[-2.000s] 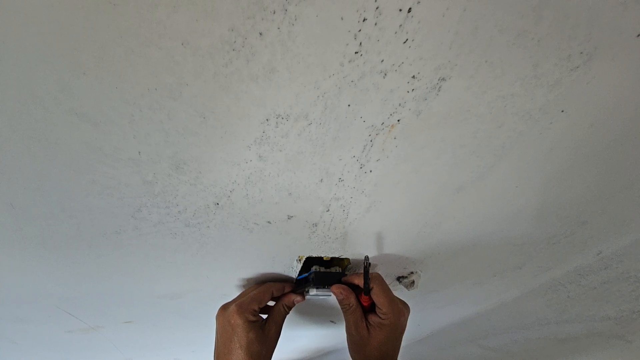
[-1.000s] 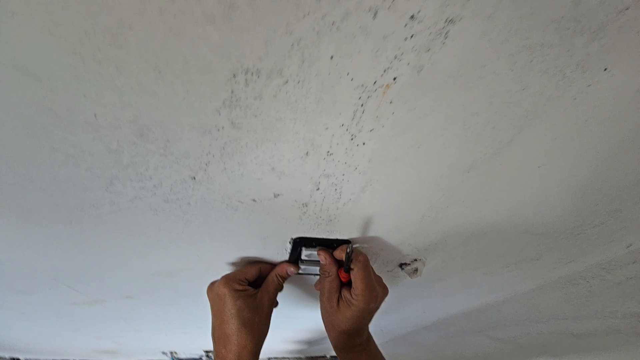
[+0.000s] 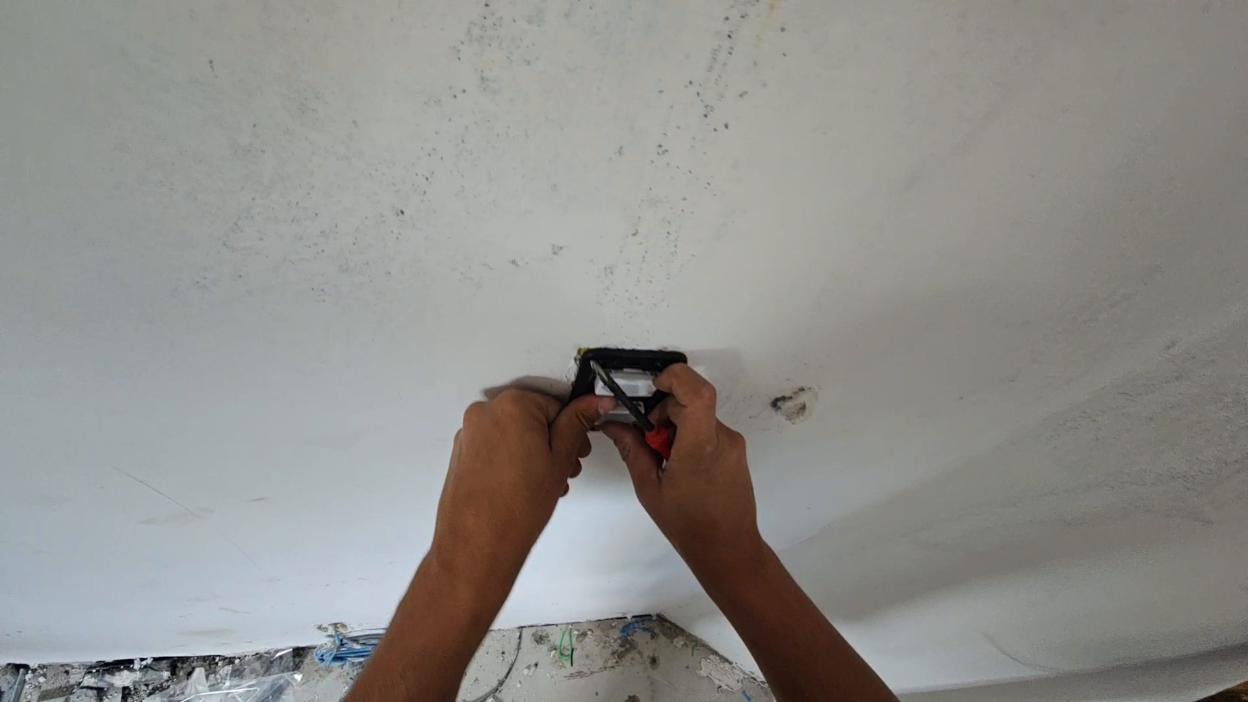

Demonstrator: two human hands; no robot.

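Observation:
A black mounting frame with white modules point(image 3: 629, 359) sits at a wall box in the white wall, a bit of yellow showing at its upper left corner. My left hand point(image 3: 522, 444) grips the frame's left side, its thumb near the lower white module. In my right hand point(image 3: 697, 453) is a screwdriver with a red handle point(image 3: 659, 441) and a dark shaft. The shaft slants up and left across the modules, its tip near the frame's upper left corner. My right index finger touches the frame's right edge. The wires behind the frame are hidden.
A chipped hole point(image 3: 795, 404) is in the wall to the right. Below, the rough floor point(image 3: 604, 663) bears debris, a coil of blue cable point(image 3: 348, 646), a green wire piece point(image 3: 565, 645) and clear plastic point(image 3: 244, 687) at the lower left.
The screwdriver, upright beside the frame's right side earlier, now slants across the modules toward the upper left corner. The view has shifted, and more of the floor shows.

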